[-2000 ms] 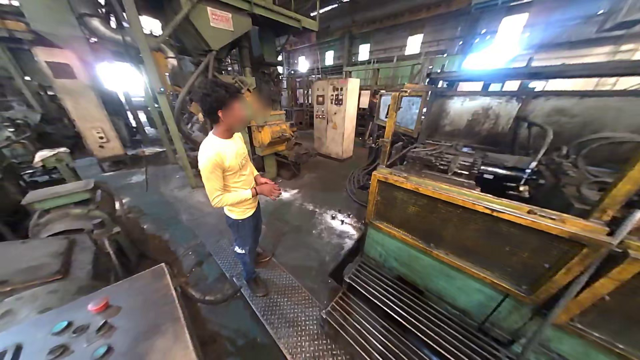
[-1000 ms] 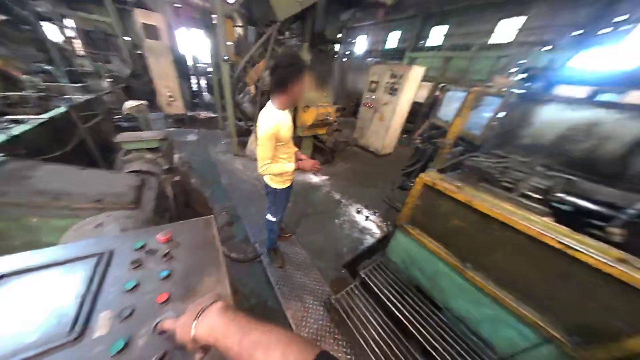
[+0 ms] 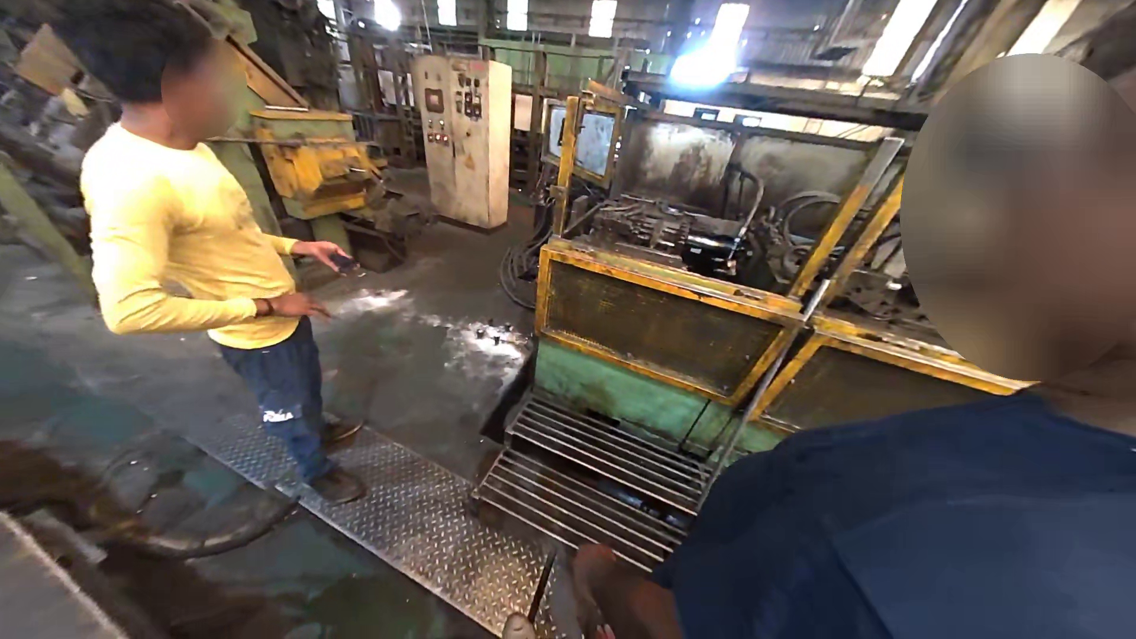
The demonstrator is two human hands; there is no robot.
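Neither my left hand nor my right hand can be made out. A person in a dark blue shirt (image 3: 914,524) fills the right side, very close. A bare forearm and partly hidden hand (image 3: 603,586) show beside that shirt at the bottom; what the hand holds cannot be told. At the left, a person in a yellow long-sleeved shirt (image 3: 191,231) stands on a diamond-plate metal walkway (image 3: 417,524). That person's hands are held out at waist height, one with a small dark object (image 3: 344,263).
A green machine with yellow-framed guard panels (image 3: 657,319) stands at centre right, with slatted metal steps (image 3: 595,470) before it. An electrical control cabinet (image 3: 466,142) stands behind. A dark hose (image 3: 217,537) lies on the floor near the walkway.
The person in yellow has parted their hands. The person in dark blue now fills the right side. A braceleted hand seen at the push-button panel one second ago is gone from there. The view has turned right.
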